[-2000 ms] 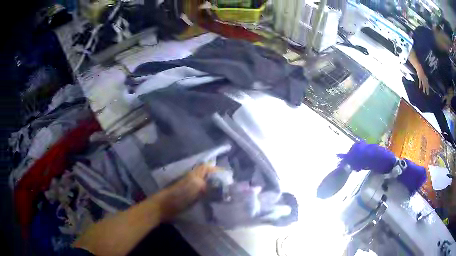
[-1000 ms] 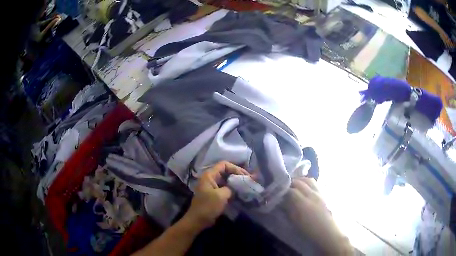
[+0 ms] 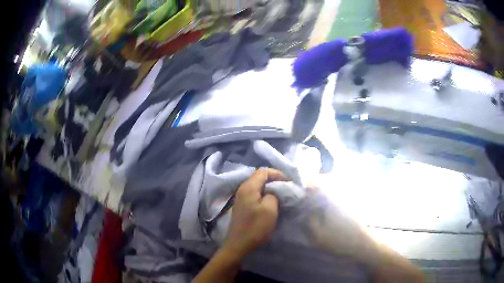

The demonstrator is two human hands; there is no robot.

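The light grey and dark grey garment [image 3: 221, 174] lies bunched on the table in front of me, left of the machine head. My left hand [image 3: 255, 207] grips a rolled light grey edge of it between thumb and fingers. My right hand [image 3: 337, 224] is at the same bunched edge, just to the right, blurred and washed out by lamp glare; its fingertips are on the cloth. The needle area is lost in the glare.
The white machine head [image 3: 409, 130] with a purple fluffy roll [image 3: 387, 47] stands at right. A dark oval disc [image 3: 307, 115] hangs left of it. Dark grey panels [image 3: 193, 69] lie at the back. Scissors [image 3: 491, 246] lie at lower right. A red cloth [image 3: 108, 249] is at lower left.
The view has turned, so the machine head shows larger and more level. Two seconds ago only my left hand showed; both hands have since come together on the garment edge and stay there.
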